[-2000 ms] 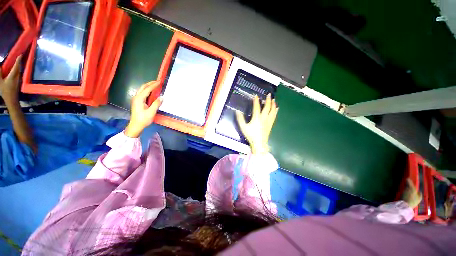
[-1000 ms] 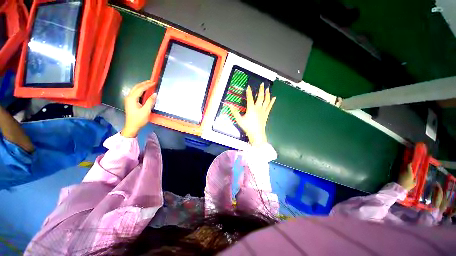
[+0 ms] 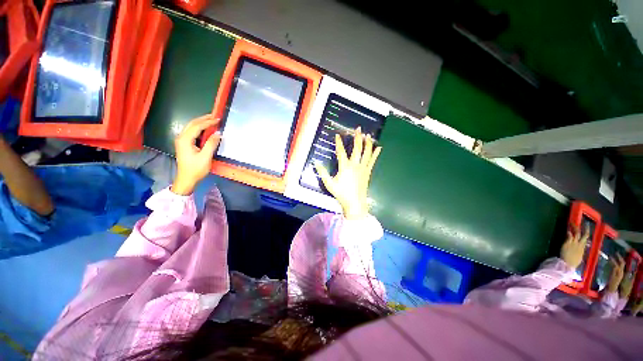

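Note:
An orange-framed tablet with a plain whitish lit screen lies on the green bench in front of me. A white-framed tablet lies against its right side, its dark screen showing pale lines of text. My left hand holds the left edge of the orange frame, thumb and fingers around the rim. My right hand is spread over the white-framed tablet's screen, fingers apart and holding nothing. It covers part of the screen's lower right.
A stack of orange-framed tablets stands at the left. A person's arm in a blue sleeve is at the left edge. At the right, other people's hands are on orange-framed tablets. A grey strip runs behind the bench.
The white-framed tablet's screen went from pale text to green and red stripes and now shows pale lines on black. My right hand has shifted slightly left and down. My left hand keeps its hold.

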